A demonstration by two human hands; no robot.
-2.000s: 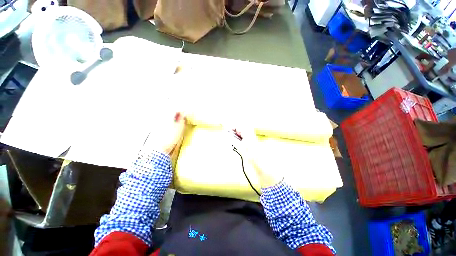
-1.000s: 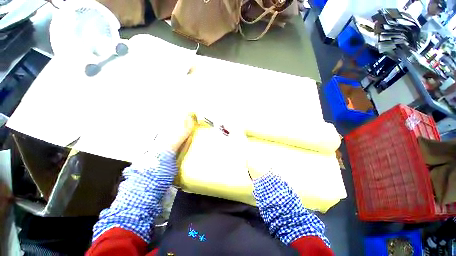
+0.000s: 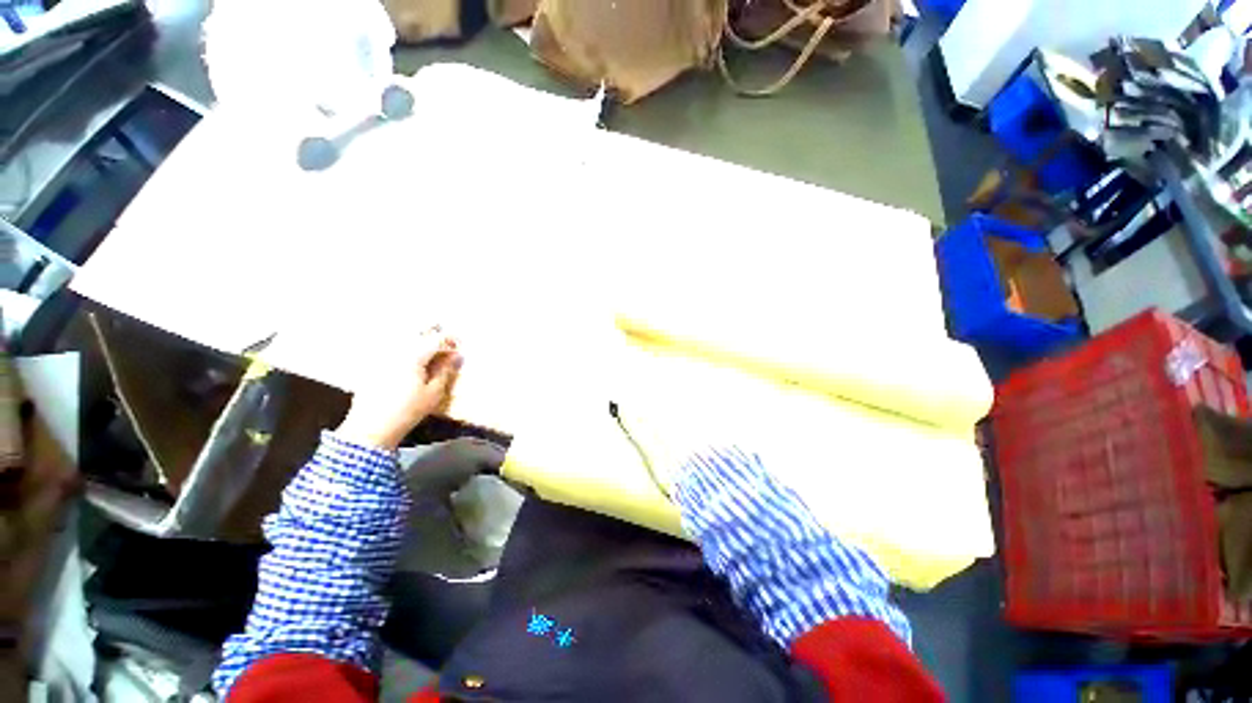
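Note:
The yellow fabric [image 3: 851, 474] lies folded in a thick roll across the front of the table, much of it washed out to white. My left hand [image 3: 423, 385] is left of the yellow fabric over the white sheet, fingers curled together; whether they pinch anything cannot be told. My right hand [image 3: 659, 412] is over the yellow fabric and almost lost in the glare. A thin dark cord [image 3: 634, 440] curves from it toward the sleeve. The snips do not show clearly now.
A white sheet [image 3: 275, 234] covers the left of the table, with a white fan [image 3: 295, 55] behind. Brown bags [image 3: 625, 41] lie on the dark green surface [image 3: 824, 137]. A red crate [image 3: 1085, 474] and blue bins [image 3: 995, 295] stand at the right.
My left hand has left the yellow fabric's edge and moved left, over the white sheet. My right hand remains over the fabric. The view has shifted, so the table sits further right.

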